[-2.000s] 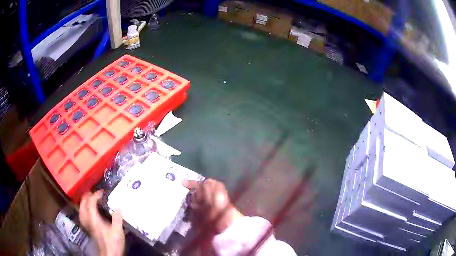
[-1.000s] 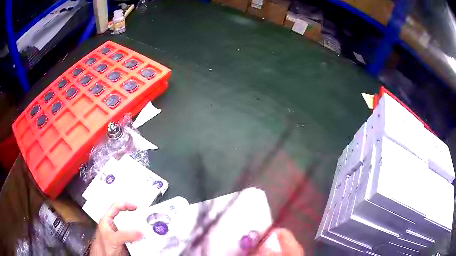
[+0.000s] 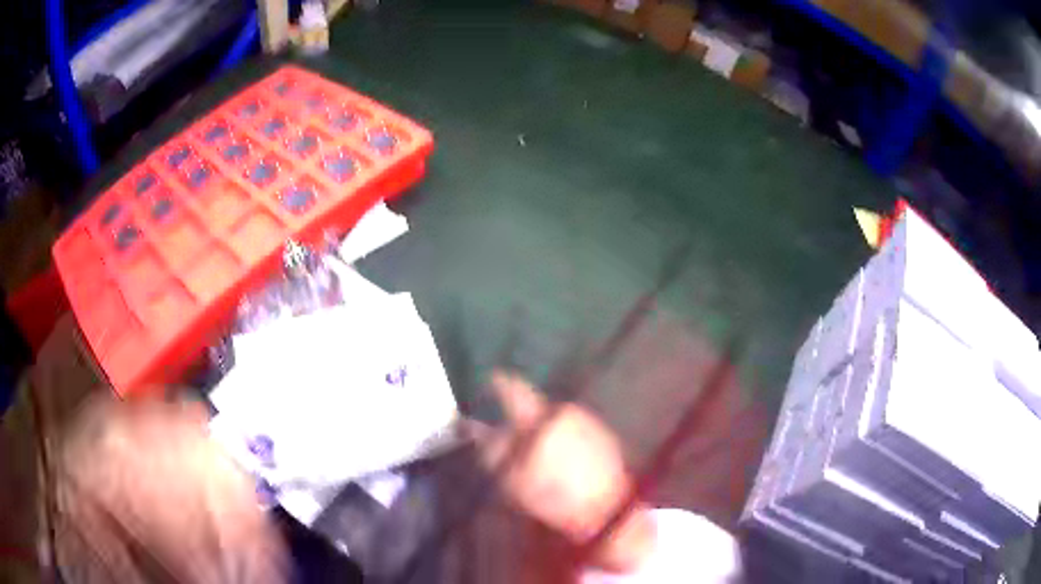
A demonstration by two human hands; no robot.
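Observation:
White flat cards or leaflets with purple round marks [image 3: 343, 382] lie at lower centre-left, a large white sheet-like piece on top. My left hand [image 3: 160, 491] is a strong blur at the lower left, left of the white pile; its fingers are not distinct. My right hand [image 3: 565, 456] is blurred just right of the pile, a finger or thumb pointing up and left. Whether either hand holds something does not show. An orange-red compartment tray [image 3: 211, 240] with dark discs in many pockets stands behind the pile; its nearer left pockets are empty.
A tall stack of white boxes [image 3: 902, 399] stands at the right. Crumpled clear plastic [image 3: 291, 285] lies between tray and pile. A small white bottle [image 3: 312, 25] is by the wooden post at the back. Brown cartons [image 3: 731, 55] and blue racking edge the green bench.
The separate white pieces seen low in front of me, beside my hands, no longer show there. A large white piece now covers the pile. My left hand has moved left, my right hand up and left.

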